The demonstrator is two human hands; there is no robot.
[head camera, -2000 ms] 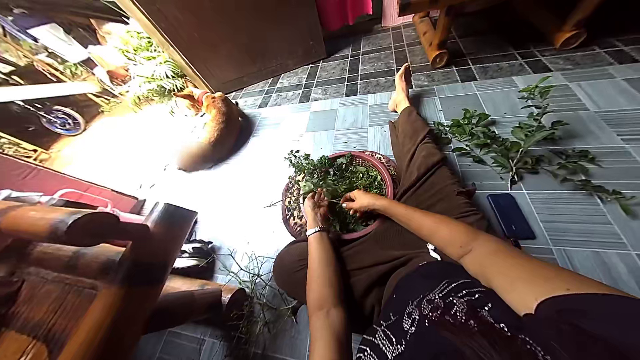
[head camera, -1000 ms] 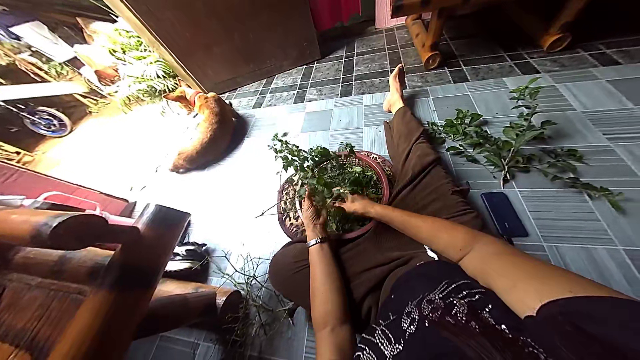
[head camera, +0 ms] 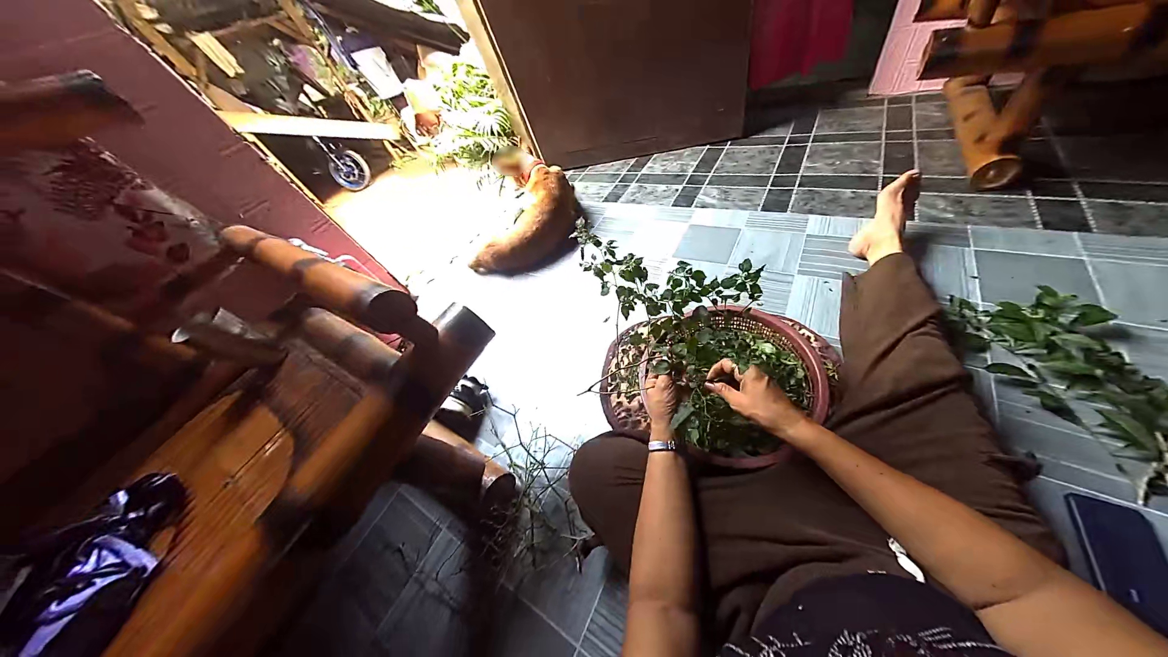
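Observation:
A round basket with a reddish rim (head camera: 815,356) stands between my legs, with loose green leaves (head camera: 776,365) in it. My left hand (head camera: 662,400), with a band at the wrist, is closed around the lower stems of a leafy branch (head camera: 684,297) that rises above the basket's far left side. Over the leaves, my right hand (head camera: 748,394) is bent with thumb and forefinger close together beside the branch; whether they pinch a leaf or stem cannot be told.
Bare twigs (head camera: 538,493) lie on the tiles left of my knee, beside a bamboo bench (head camera: 365,429). More leafy branches (head camera: 1077,356) and a dark blue phone (head camera: 1118,552) are at my right. A brown dog (head camera: 538,224) lies near the doorway.
The leafy branch in my left hand stands up higher over the basket than it did two seconds ago. My right hand has stayed close to it. The view has swung left.

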